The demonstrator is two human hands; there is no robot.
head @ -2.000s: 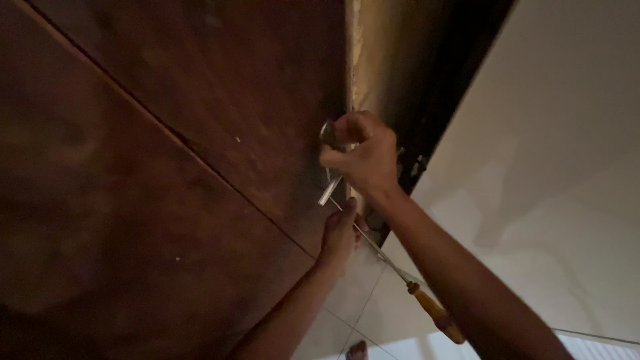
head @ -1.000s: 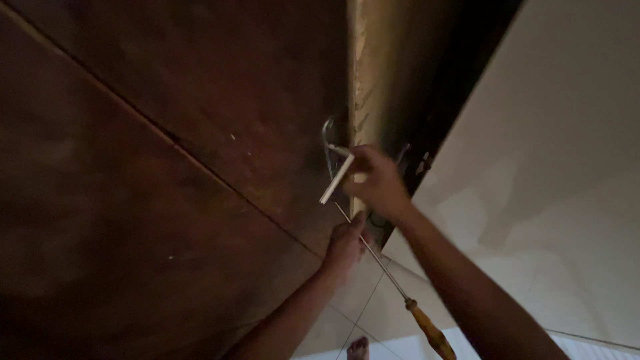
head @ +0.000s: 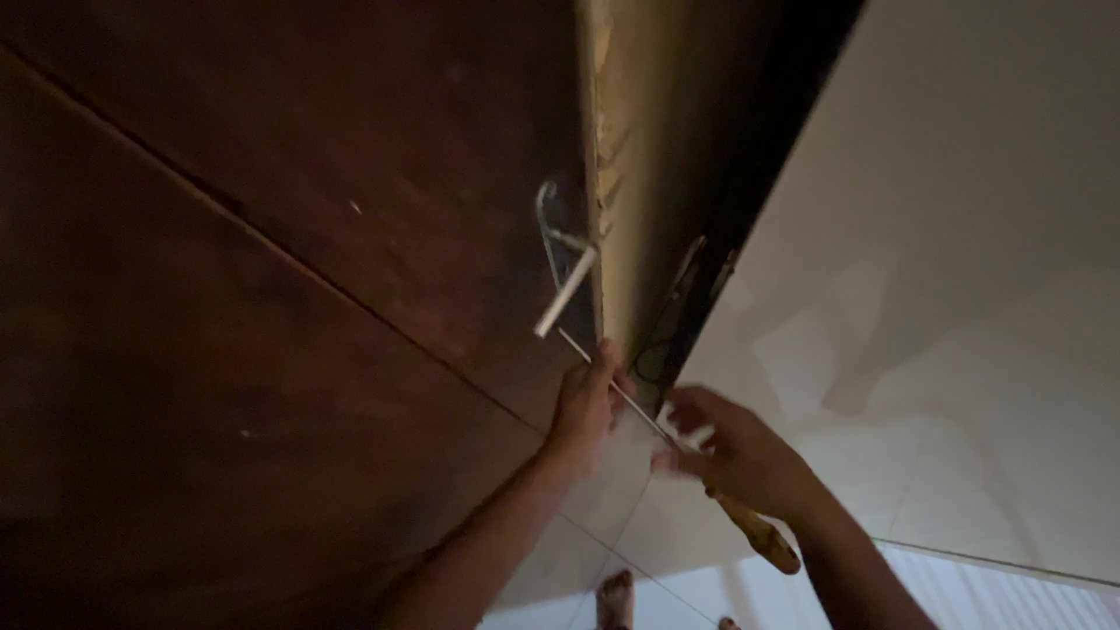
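A screwdriver with a yellow handle (head: pixel 759 534) and a thin metal shaft runs diagonally below the door edge. My left hand (head: pixel 588 398) holds its shaft between thumb and fingers beside the edge of the dark wooden door (head: pixel 394 219). Right of it, my right hand (head: pixel 744 446) is beside the shaft and the handle's upper end, fingers spread and blurred; whether it touches the tool I cannot tell. Above my left hand a metal door handle (head: pixel 567 293) with a curved part sticks out near the door edge, and the screwdriver's tip lies close to its lower end.
The door's pale, rough edge (head: pixel 608 175) runs down the middle. Behind it is a dark frame with metal fittings (head: pixel 687 267). A light wall (head: pixel 962 219) with shadows stands at the right. Bare feet (head: pixel 615 599) are on the tiled floor at the bottom.
My right hand has let go of the door handle and moved down and right to the screwdriver. My left hand stays on the shaft.
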